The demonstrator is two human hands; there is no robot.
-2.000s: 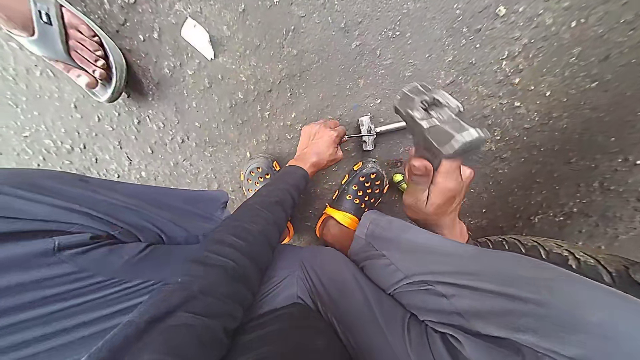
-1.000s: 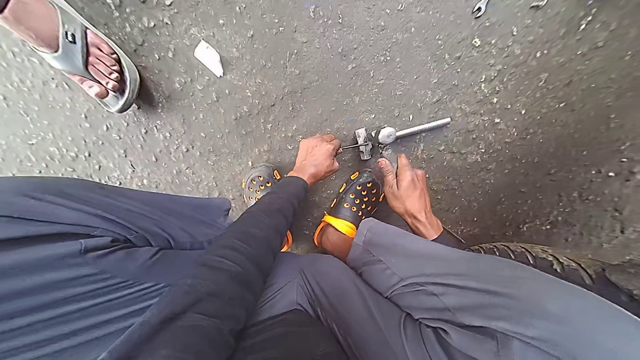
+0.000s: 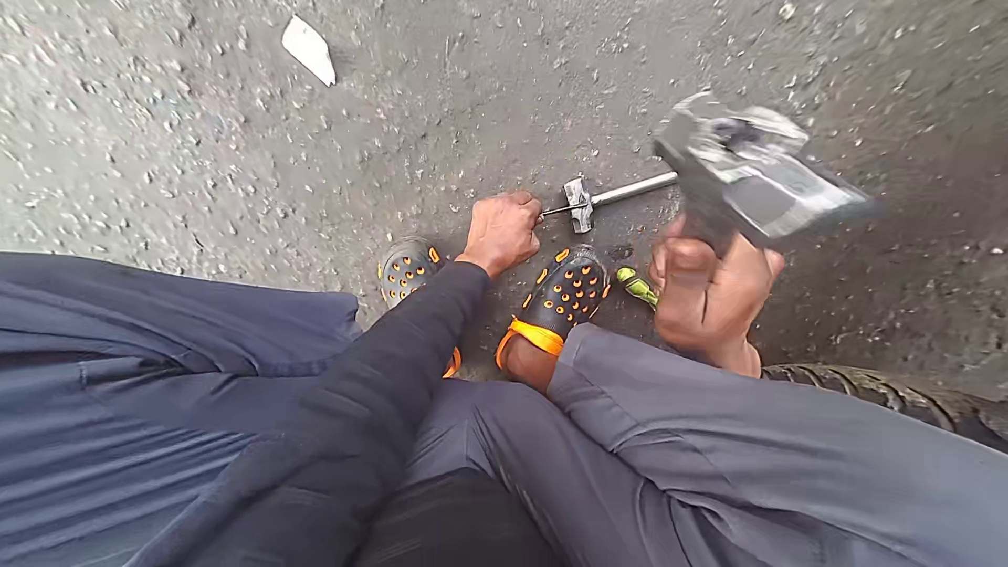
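My left hand (image 3: 504, 230) is closed on a thin dark metal rod (image 3: 561, 210), low over the asphalt. The rod's far end lies on the head of a hammer (image 3: 579, 205), which rests on the ground with its pale metal handle (image 3: 636, 189) pointing right. My right hand (image 3: 709, 295) grips a second, larger hammer (image 3: 760, 169), raised and blurred by motion; its metal head hides the end of the lower handle. A yellow-green tool handle or similar object (image 3: 636, 287) lies on the ground just left of my right hand.
My feet in black clogs with orange parts (image 3: 568, 287) stand close behind the lower hammer. A ridged tyre (image 3: 874, 390) lies at the right beside my leg. A white scrap (image 3: 309, 51) is on the asphalt at the upper left.
One second ago the larger hammer's head was down by the rod and the lower hammer; my right hand has since lifted it. My left hand stays at the rod. The sandaled foot has left the view.
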